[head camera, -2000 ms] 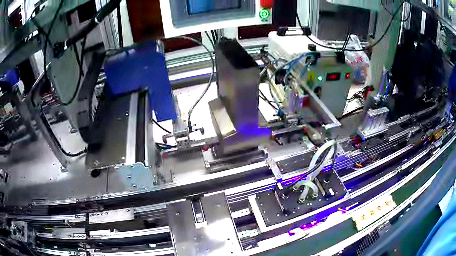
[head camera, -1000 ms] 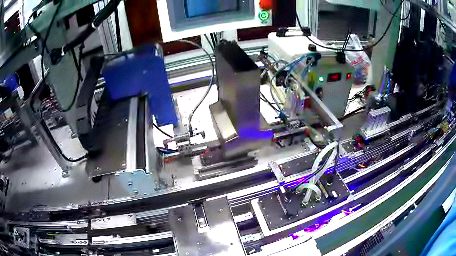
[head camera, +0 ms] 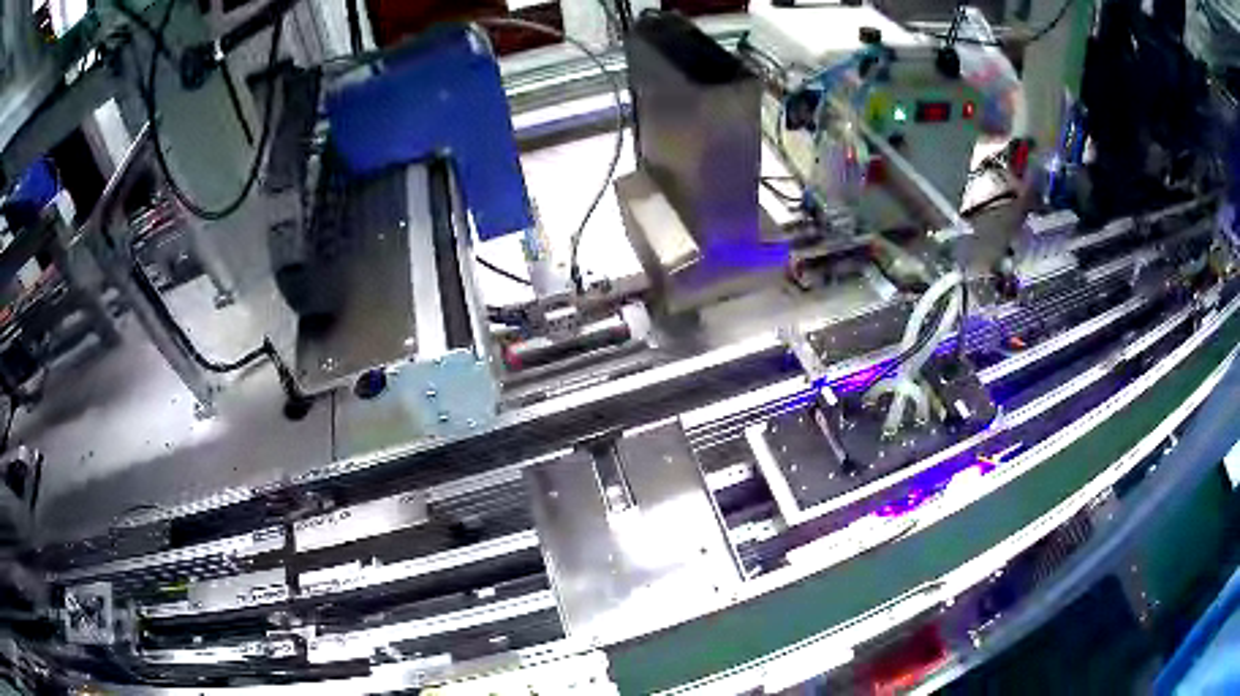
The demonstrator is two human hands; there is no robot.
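Observation:
Neither my left hand nor my right hand is in the picture. Nearest in front of me are the conveyor rails (head camera: pixel 408 587), with bare silver cover plates (head camera: pixel 636 551) lying across them. To the right, a black tubed work station (head camera: pixel 870 442) with pale curved tubes stands over the rails, with a violet glow along its front edge. A whitish strip with yellowish marks, perhaps a line pallet (head camera: pixel 544 677), is cut off by the bottom edge.
A green ledge (head camera: pixel 816 623) runs along the line's front. Behind the rails stand a blue-covered actuator (head camera: pixel 435 123), a tall grey metal hopper or guard (head camera: pixel 700 163) and a control box (head camera: pixel 932 143) with a red readout. A light-blue sleeve or smock (head camera: pixel 1210 653) shows at lower right.
The view has tilted down and shifted, so the machines sit higher and further right. The monitor has left the top edge. The yellow-marked strip has gone from lower right to the bottom edge.

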